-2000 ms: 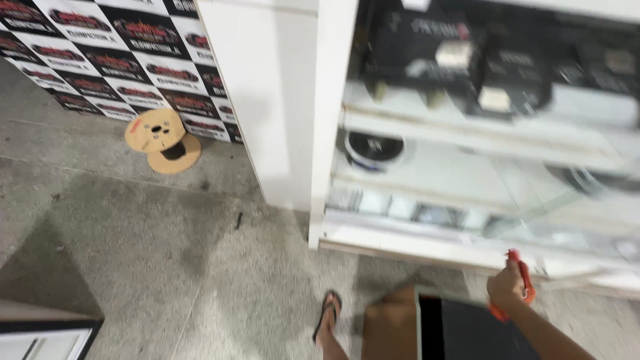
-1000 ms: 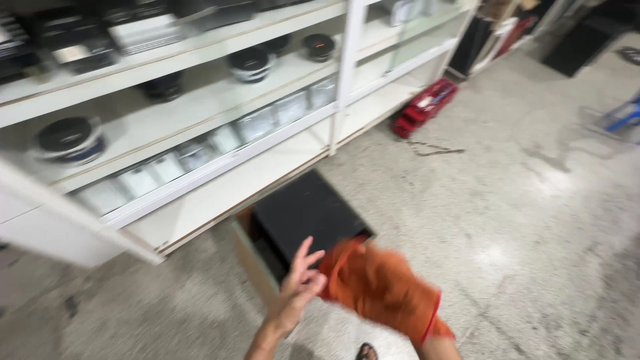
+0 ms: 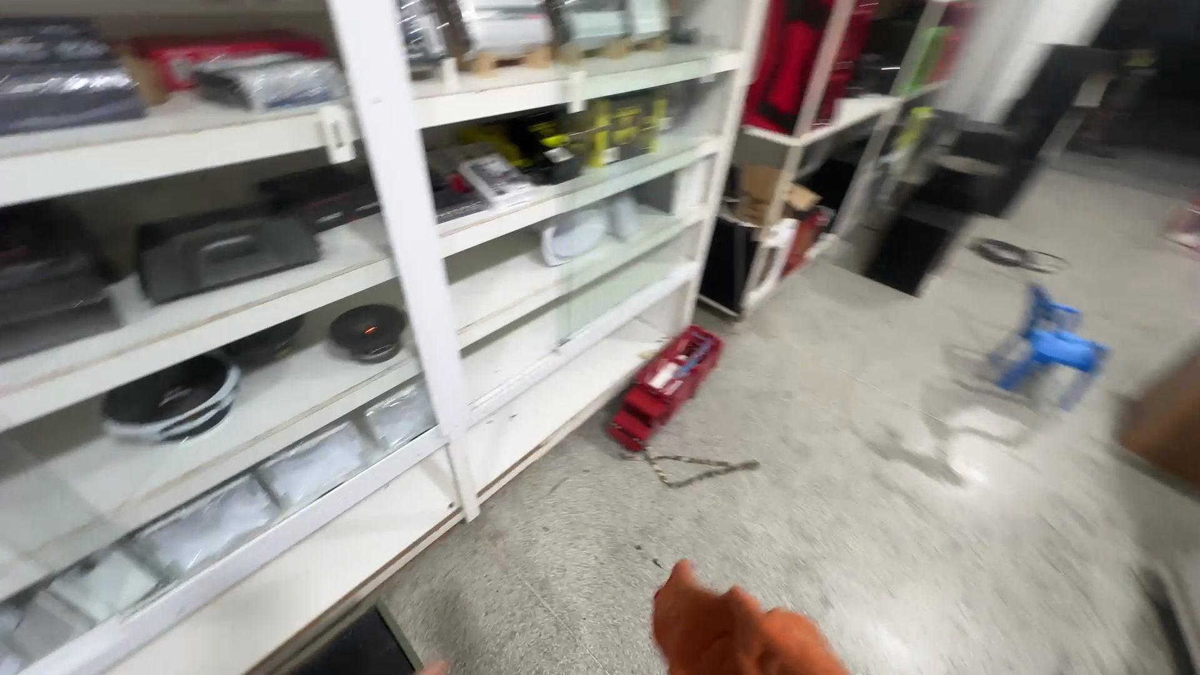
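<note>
What looks like an orange glove (image 3: 741,623) covers my right hand at the bottom edge, right of centre. It is blurred and cut off by the frame, so whether the fingers are closed or hold anything cannot be seen. Only a fingertip of my left hand (image 3: 433,667) shows at the bottom edge, beside the corner of a black-topped box (image 3: 361,647). Ahead on the floor stands a red toy truck (image 3: 661,389) with items in its bed and a patterned cord (image 3: 703,466) at its front.
White shelving (image 3: 403,234) with sliding glass runs along the left, holding car speakers (image 3: 173,398) and packaged goods. A small blue plastic chair (image 3: 1055,347) stands at the right. Black boxes (image 3: 914,239) and a coiled cable (image 3: 1017,255) lie farther back. A brown box (image 3: 1167,412) sits at the right edge.
The view has swung right and up. My left hand, seen whole with its fingers spread beside the orange glove a second ago, is now nearly out of view. Earlier, a hand held a red-and-orange item.
</note>
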